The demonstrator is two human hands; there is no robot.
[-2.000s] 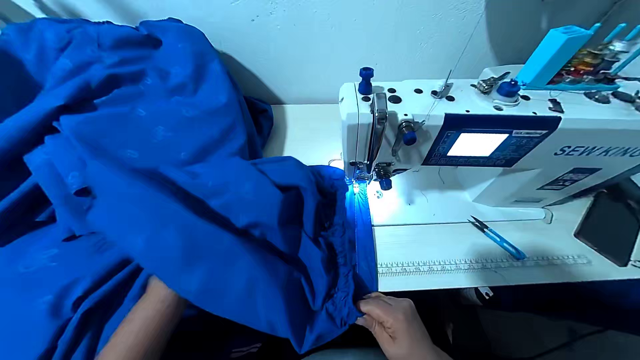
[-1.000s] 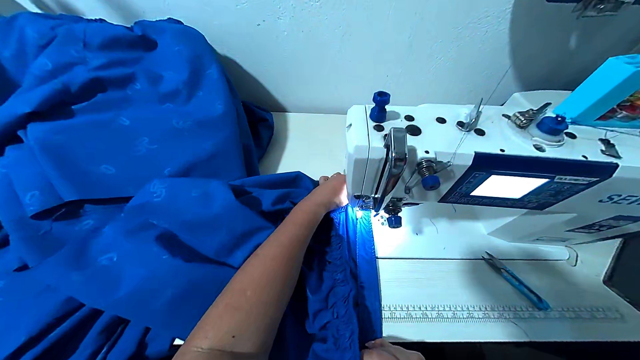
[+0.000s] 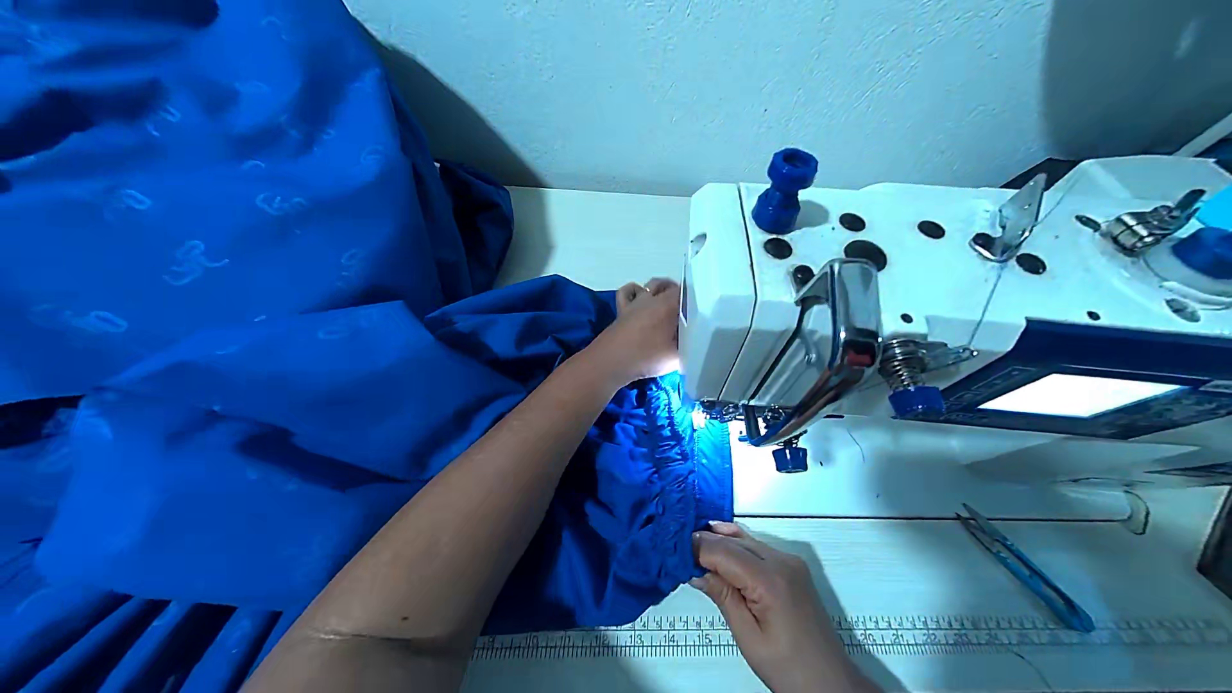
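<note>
Blue printed fabric [image 3: 241,385] is heaped over the left side, and its gathered edge with a flat band [image 3: 713,472] runs under the presser foot of a white sewing machine [image 3: 717,298]. Behind the needle area, my left hand [image 3: 647,327] rests on the cloth beside the machine head; its fingertips are partly hidden. My right hand [image 3: 760,587] pinches the near end of the band between thumb and fingers. The machine's lamp lights the band at the needle.
Blue-handled thread snips [image 3: 1035,573] lie on the table right of the band. A printed ruler scale [image 3: 905,635] runs along the front edge. A lit control panel [image 3: 1078,395] is on the machine arm, and a wall [image 3: 674,87] stands behind.
My left hand, under the fabric at the left two seconds ago, has come to the back of the machine head. My right hand still holds the near end. The view has moved closer.
</note>
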